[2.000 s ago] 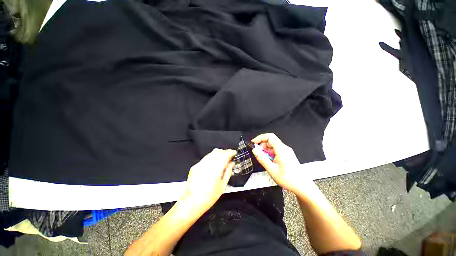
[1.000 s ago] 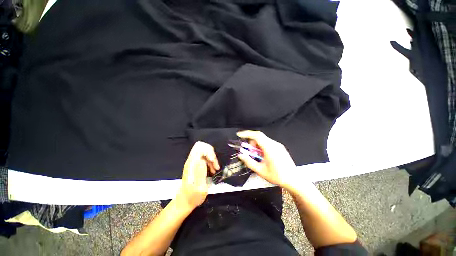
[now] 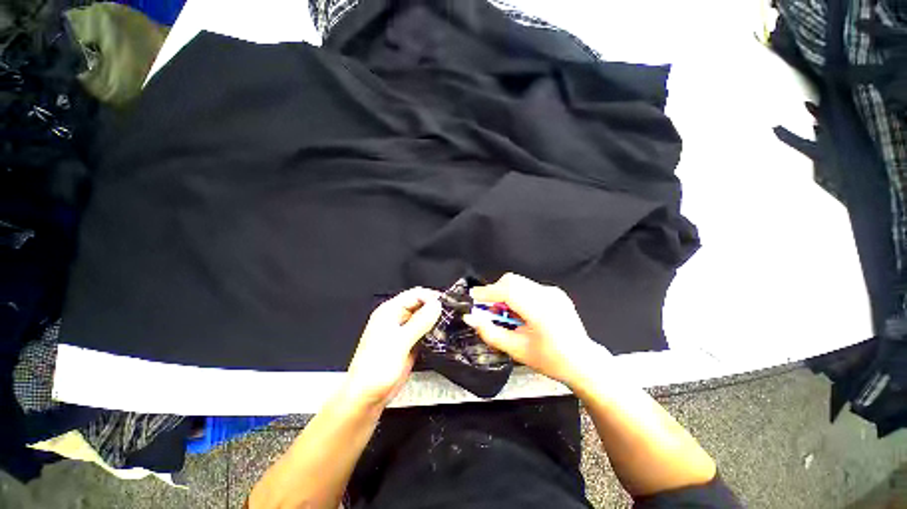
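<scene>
A large matte black garment (image 3: 249, 199) lies spread over the white table. Near its front edge a small bunched black-and-white check piece (image 3: 459, 343) is turned out, with a black edge hanging below it. My left hand (image 3: 393, 343) pinches the left side of this check piece. My right hand (image 3: 532, 323) holds the thread snips (image 3: 505, 316), whose red and blue grip shows between the fingers. The snips' blades are hidden at the cloth. The fingertips of both hands are close together over the check piece.
The white table (image 3: 766, 258) has a curved front edge. Heaped black and check garments (image 3: 880, 129) lie at the right. More dark clothes (image 3: 45, 149) and an olive cloth (image 3: 119, 55) are at the left. A blue item (image 3: 229, 429) and cream scrap (image 3: 94, 459) show below the table's left edge.
The check piece is now opened wider and bunched between both hands. My left hand has moved up to its upper left side, and my right hand has come closer to it. The view has shifted.
</scene>
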